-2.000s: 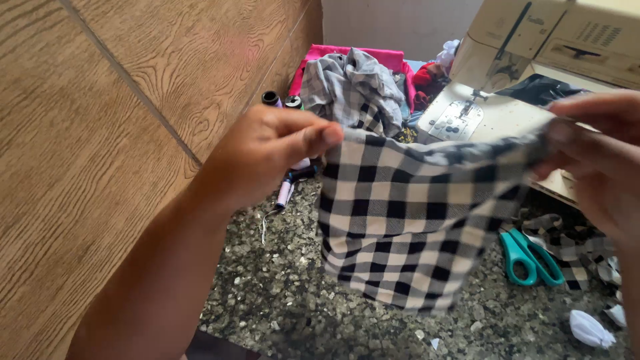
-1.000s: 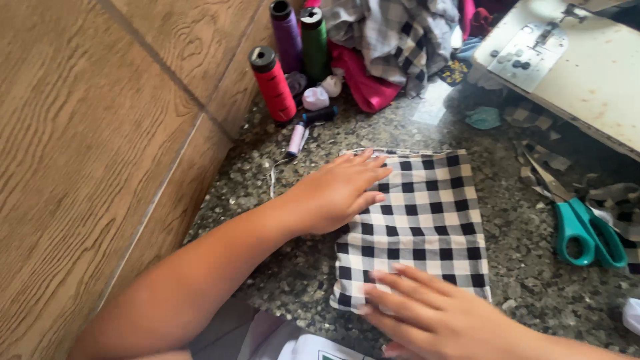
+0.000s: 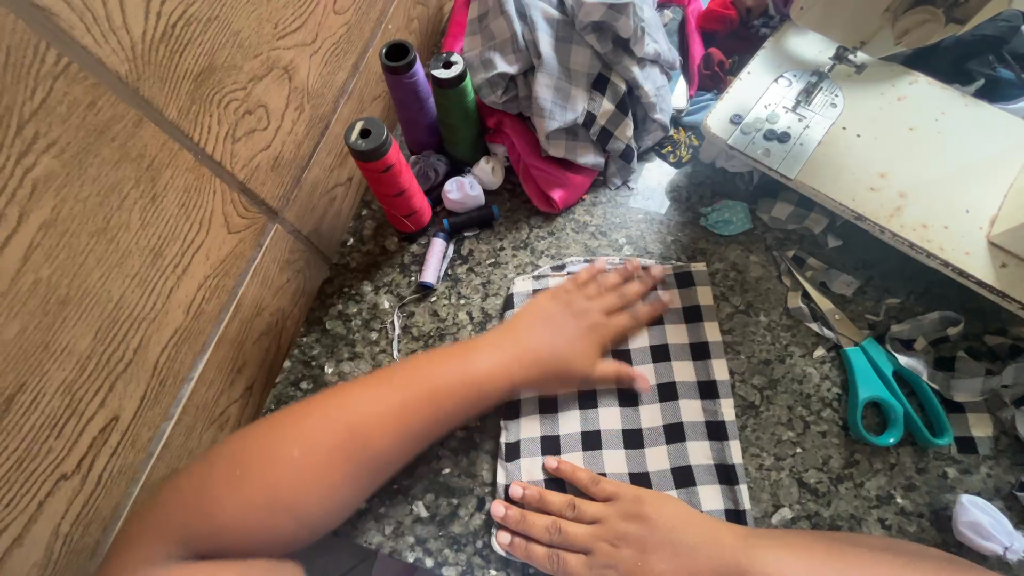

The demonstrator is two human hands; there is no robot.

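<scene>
A black-and-white checked cloth piece [image 3: 640, 432] lies flat on the speckled granite countertop [image 3: 788, 432]. Across its upper part rests my left hand [image 3: 588, 328], palm down with fingers spread and slightly blurred. My right hand [image 3: 580, 520] lies palm down on the cloth's lower left part, fingers a little apart. Neither hand grasps anything. Along the cloth's top edge runs a pale, curved rim, partly behind my left fingers. Scissors with teal handles [image 3: 880, 392] lie to the right of the cloth, blades slightly apart.
A sewing machine bed [image 3: 904, 152] is at the upper right. Red [image 3: 392, 184], purple [image 3: 412, 104] and green thread cones [image 3: 460, 112] stand by the wood-patterned tiles [image 3: 136, 264]. Small spools [image 3: 434, 258], heaped checked fabric [image 3: 552, 72], and fabric scraps [image 3: 928, 328] lie around.
Two seconds ago both hands held the checked cloth up in the air; now it lies on the countertop under them. Since one second ago, my left hand has shifted right over the cloth. The view has tilted down.
</scene>
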